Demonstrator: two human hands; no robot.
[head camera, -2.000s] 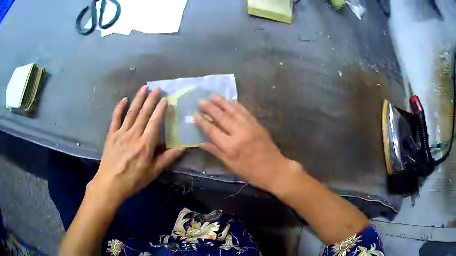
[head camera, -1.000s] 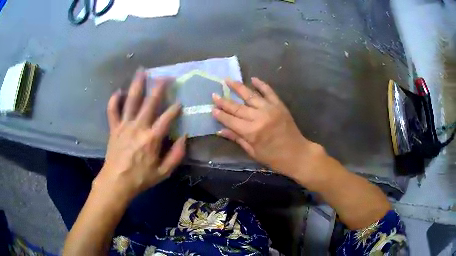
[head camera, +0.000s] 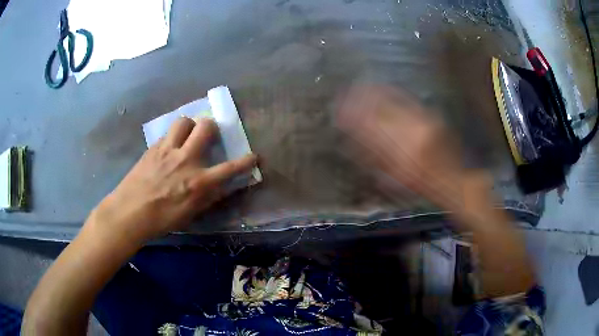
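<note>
A white backing piece (head camera: 230, 125) lies on the grey table with its right side folded over into a strip. My left hand (head camera: 180, 167) presses down on it, fingertips on the piece and one finger along the fold. A bit of pale yellow-green shows near my fingertips; the template is hidden under the hand and fold. My right hand (head camera: 400, 141) is blurred, off the piece, between it and the iron; its fingers cannot be made out. The iron (head camera: 522, 115) rests at the right table edge.
Green-handled scissors (head camera: 69, 56) lie beside and partly over a pile of white pieces (head camera: 125, 29) at the upper left. A small finished stack (head camera: 16, 178) stands at the left edge. The iron's cord (head camera: 590, 72) runs along the right side. The table's front edge (head camera: 315, 224) has loose threads.
The right side of the white piece has been folded over. My right hand has left it and moved right. My left hand now bears on the piece. The whole view has shifted and turned.
</note>
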